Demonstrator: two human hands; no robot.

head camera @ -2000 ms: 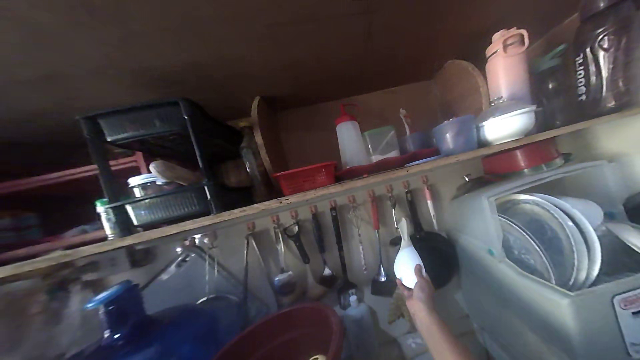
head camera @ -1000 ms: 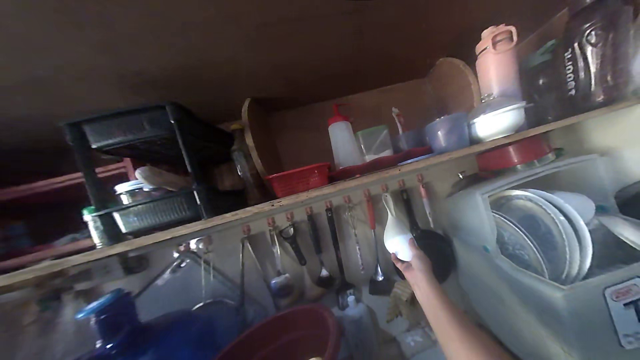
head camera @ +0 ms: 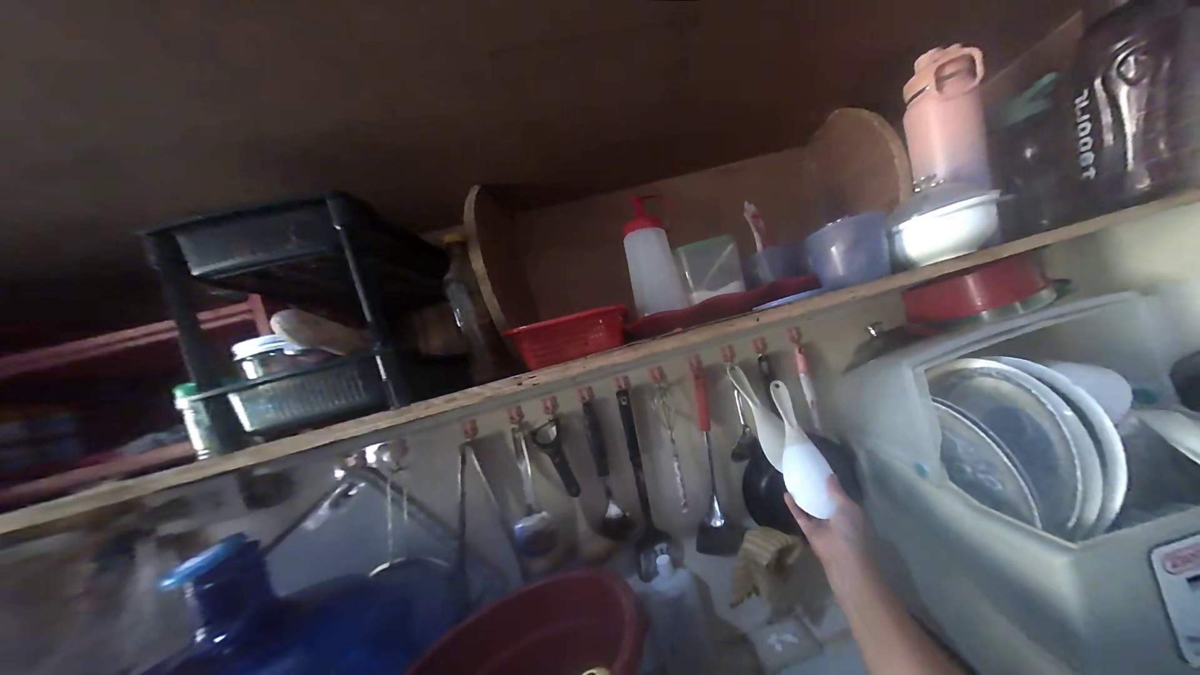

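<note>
My right hand (head camera: 833,521) reaches up from the lower right, its fingers on the wide white end of a plastic rice scoop (head camera: 807,480), whose handle points upward. Just behind it, a second white scoop (head camera: 764,424) hangs by its handle from a hook under the wooden shelf. Along the same row of hooks hang a spatula with a red handle (head camera: 702,403), a whisk (head camera: 670,422), a black-handled peeler (head camera: 557,452) and several other utensils. A black pan (head camera: 769,497) is partly hidden by the scoops. My left hand is out of view.
Above runs the wooden shelf edge (head camera: 562,372) with a red basket (head camera: 569,339), a squeeze bottle (head camera: 653,267) and a pink bottle (head camera: 947,131). A grey dish cabinet (head camera: 1050,600) with plates stands right. Below are a maroon basin (head camera: 553,623) and blue water jug (head camera: 328,619).
Two white scoops now show apart, one hanging from a hook and one at my right hand; the earlier frames show them as one white shape. The hand rose toward the hooks before this.
</note>
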